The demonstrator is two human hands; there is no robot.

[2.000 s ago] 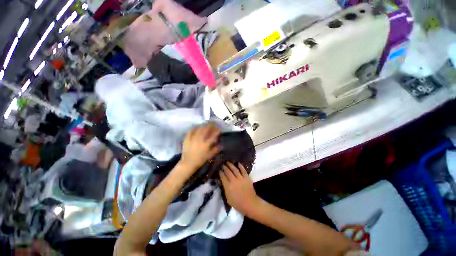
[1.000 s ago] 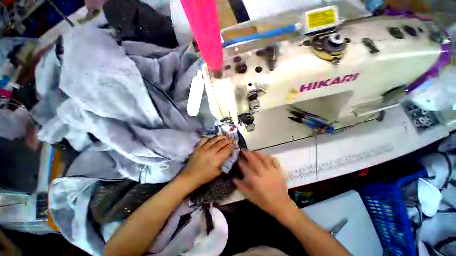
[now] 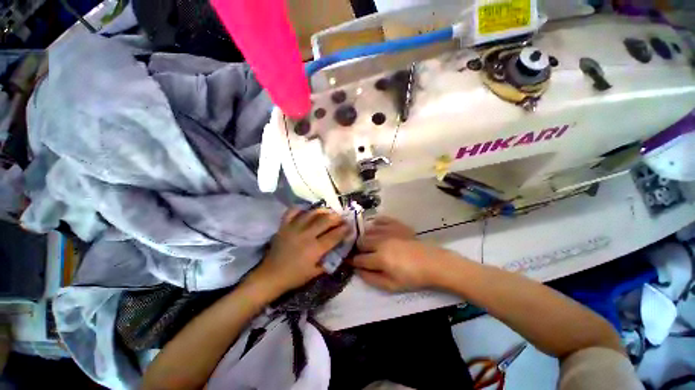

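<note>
The grey-blue garment body [image 3: 160, 175] lies heaped left of the needle. A dark coarse-woven panel [image 3: 324, 288] runs from under my hands toward the lap. A narrow grey-blue strip [image 3: 335, 257] lies over it, just in front of the presser foot [image 3: 355, 206]. My left hand [image 3: 306, 242] lies on the strip and cloth, left of the foot, fingertips close to it. My right hand [image 3: 390, 253] is right of the strip, its fingers bent at the cloth edge; their exact grip is hidden and slightly blurred.
The cream sewing machine arm [image 3: 488, 114] spans the upper right. A pink cover [image 3: 267, 57] hangs above the needle end. Dark blue snips [image 3: 476, 194] rest under the arm. Orange-handled scissors [image 3: 488, 372] lie at the lower right, near a blue basket [image 3: 602, 293].
The view has moved closer to the needle. The grey-blue strip now shows at the foot. My right hand has drawn in beside the strip, its fingers more bent.
</note>
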